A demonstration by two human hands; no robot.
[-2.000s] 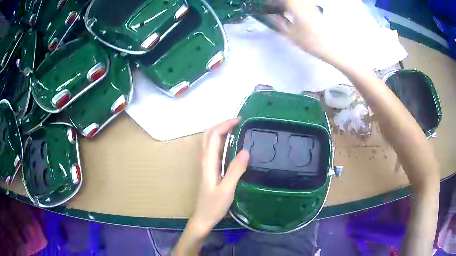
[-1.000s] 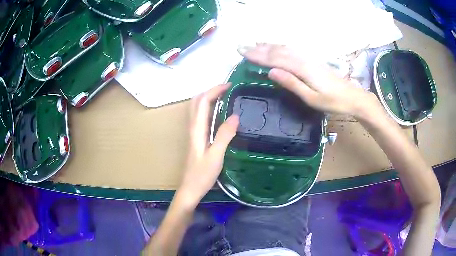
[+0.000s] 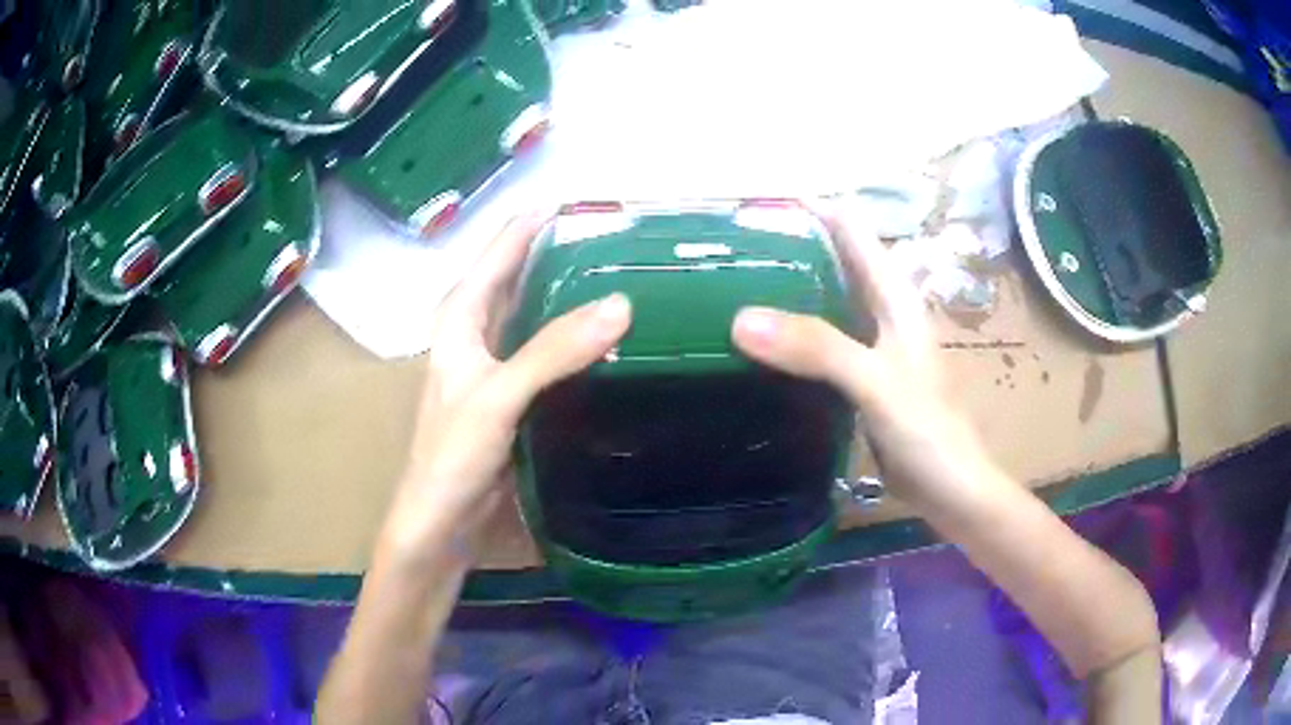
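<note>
A glossy green car body shell (image 3: 680, 453) is in front of me near the bench's front edge, its black cabin recess towards me and its red-and-white tail lights at the far end. My left hand (image 3: 517, 333) grips its left side, thumb on the green rear deck (image 3: 680, 305). My right hand (image 3: 864, 354) grips its right side, thumb also on the deck. A green panel lies on the deck between the thumbs. A small pale knob sticks out at the body's right side. The fingertips behind the body's sides are hidden.
Green bodies (image 3: 170, 198) are piled at the left, with a single one (image 3: 128, 451) at the near left. Another body (image 3: 1119, 230) lies at the right. A white sheet (image 3: 793, 99) covers the far middle. Crumpled white tissue (image 3: 963, 262) lies right of my right hand. Blue stools stand below.
My right hand has moved from the rear deck to the body's right side. The body is now tilted, its rear end raised towards the camera, and both thumbs are on the deck.
</note>
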